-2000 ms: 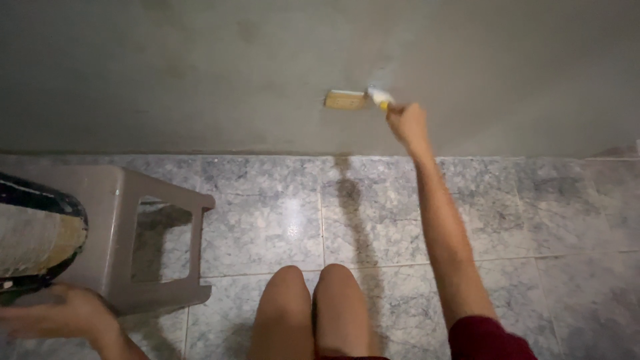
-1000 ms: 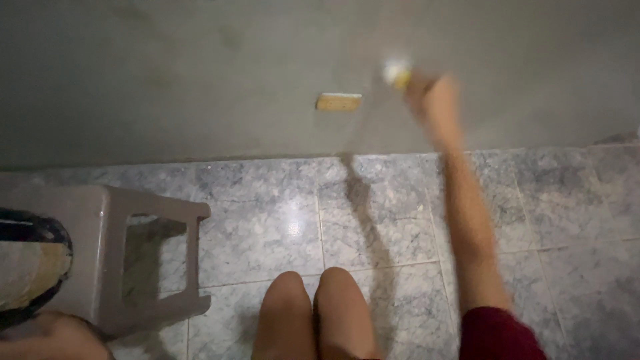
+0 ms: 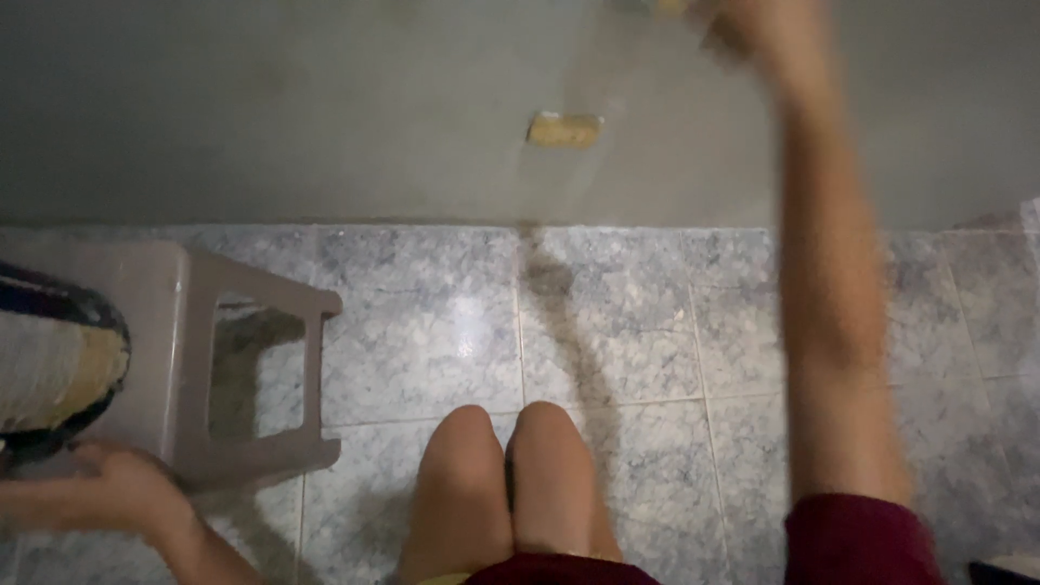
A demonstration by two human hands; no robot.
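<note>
My right hand [image 3: 756,28] is raised over the grey wall [image 3: 325,106] near the top edge, blurred, closed on a small tool [image 3: 670,6] with a yellow part. The tool's far end is cut off or too blurred to make out. Below and left of it, a yellowish rectangular piece [image 3: 565,132] with a white upper edge shows against the wall. At lower left my left hand [image 3: 114,487] has its thumb apart from its fingers, just below a dark-rimmed container [image 3: 101,406] with pale material inside. Whether it touches the container is unclear.
The container stands on a grey-brown plastic stool [image 3: 191,349] at the left. Marbled floor tiles [image 3: 422,325] meet the wall's foot. My bent knees [image 3: 504,479] are at bottom centre. A dark object [image 3: 1003,569] shows at the lower right corner.
My right hand has moved up over the wall with the tool. The yellowish piece has kept its place. My left hand shows more fully than one second ago.
</note>
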